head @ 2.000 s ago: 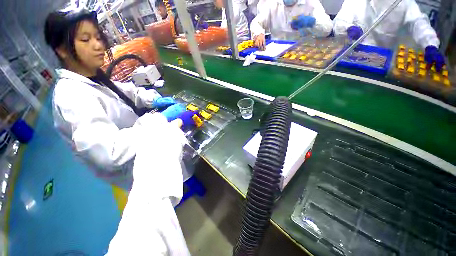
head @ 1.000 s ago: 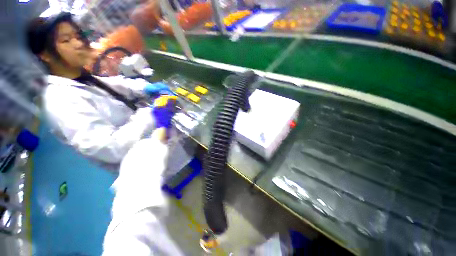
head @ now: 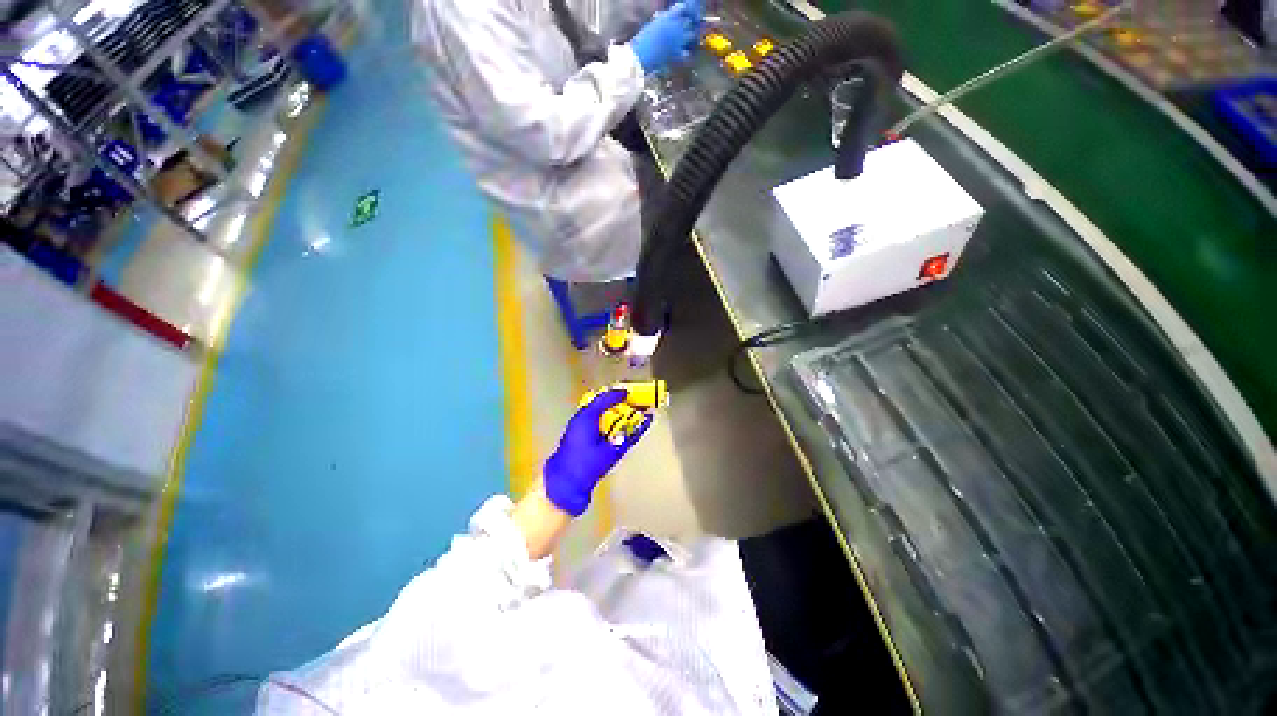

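My left hand point(head: 588, 455), in a violet-blue glove, holds several yellow units point(head: 626, 417) with black bands above the floor, left of the bench edge. The orange and white tip point(head: 630, 340) of a black corrugated hose point(head: 707, 147) hangs just above the units. The hose arches from a white box point(head: 882, 231) with a red switch. My right hand is not in view.
A clear blister tray point(head: 1008, 490) lies on the dark bench right of the white box. A person in a white smock point(head: 539, 126) with a blue glove stands ahead. A clear cup point(head: 843, 112) stands behind the hose. The green conveyor point(head: 1120, 196) runs at the right.
The view has turned down and left. My left hand was by the neighbour's tray and has come back with yellow units, now near the hose tip.
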